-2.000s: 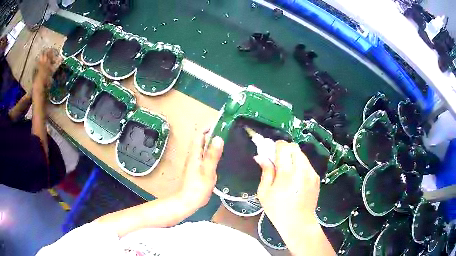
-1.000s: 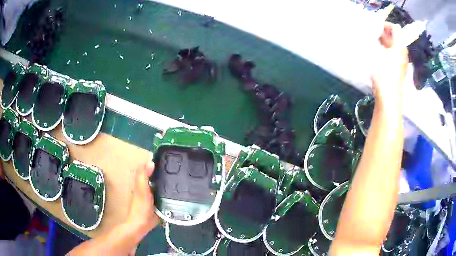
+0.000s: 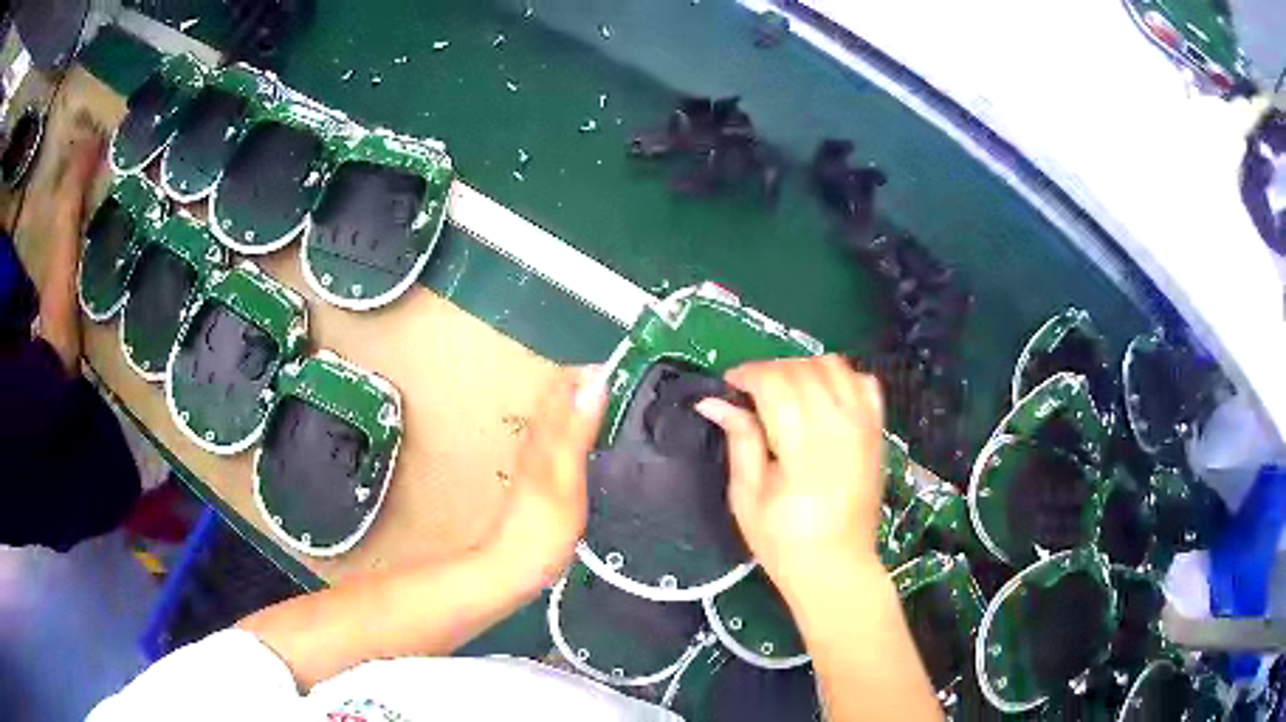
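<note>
A green-and-black housing (image 3: 663, 515) lies in front of me, tilted, its green band away from me and its pale rim towards me, on top of other housings. My left hand (image 3: 550, 473) holds its left edge. My right hand (image 3: 811, 459) is over the upper right of its black recess, thumb and index finger pinched close together at the recess. A dark bit shows by the fingertips, but I cannot tell whether it is a loose part or the recess itself. No glue bottle shows in my right hand.
Two rows of housings (image 3: 327, 459) lie on the tan cardboard (image 3: 437, 402) at left. Many housings (image 3: 1046, 628) pile up at right. Small black parts (image 3: 712, 148) lie on the green surface beyond a pale strip. A white shelf (image 3: 1044, 106) is at upper right. Another person's arm (image 3: 64, 254) is at far left.
My right hand has come back from the shelf at upper right, where it was a second ago, to the housing. The glue bottle seen in it earlier is gone. The view has turned.
</note>
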